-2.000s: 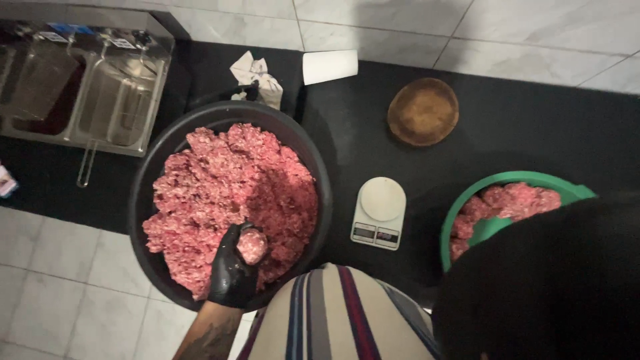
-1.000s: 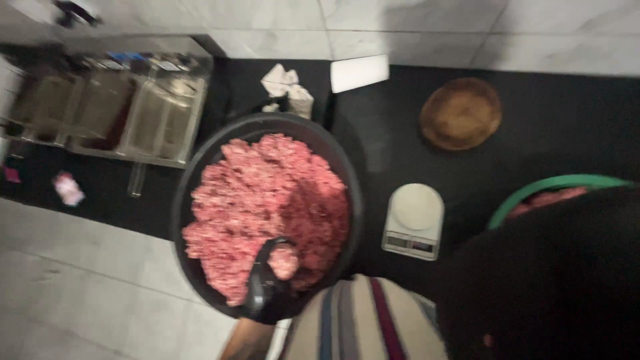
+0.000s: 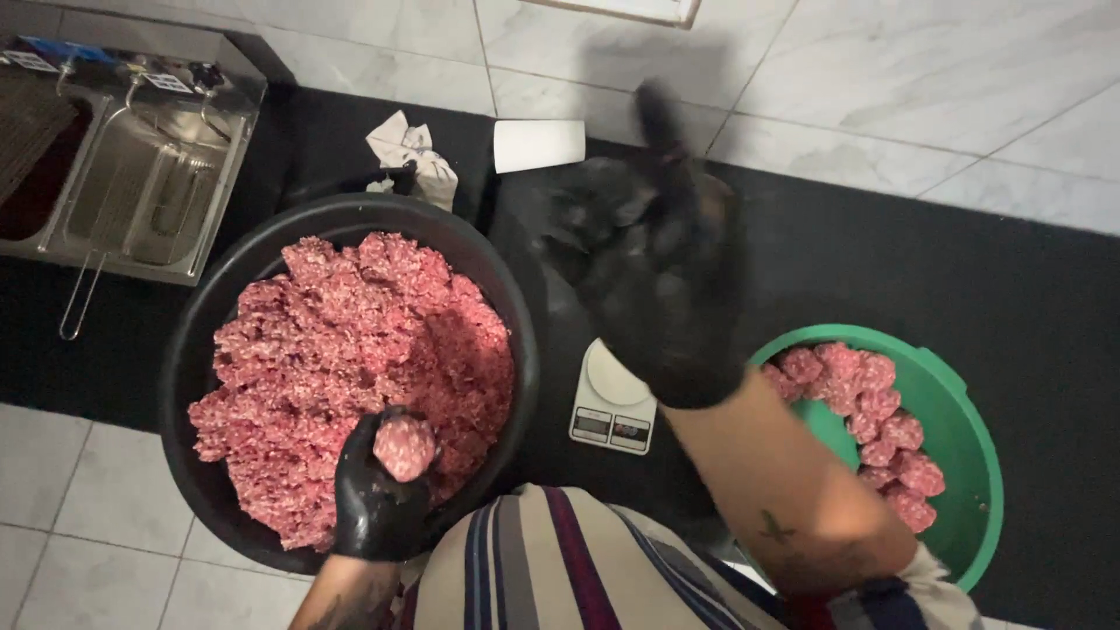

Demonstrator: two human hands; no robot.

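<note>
My left hand (image 3: 385, 499), in a black glove, holds a ball of ground meat (image 3: 404, 447) at the near side of a large black tub (image 3: 179, 367). Loose ground meat (image 3: 350, 350) fills much of that tub. My right hand (image 3: 665, 262), also black-gloved and blurred, is raised over the counter with fingers apart and no object seen in it. Beneath its wrist side lies a white digital kitchen scale (image 3: 612, 398), partly covered. Several meat balls (image 3: 901, 433) line the inside of a green basin (image 3: 971, 446), which my right forearm partly hides.
A steel fryer (image 3: 166, 175) with wire baskets stands at the far left. Behind the black tub are a crumpled cloth (image 3: 416, 162) and a white object (image 3: 539, 145), near the tiled wall (image 3: 857, 105). The black counter (image 3: 875, 254) runs along the wall.
My right hand has come into clear view, raised above the counter, where the round brown wooden dish showed before. More of the green basin and its meat balls shows. My left hand still holds a meat ball.
</note>
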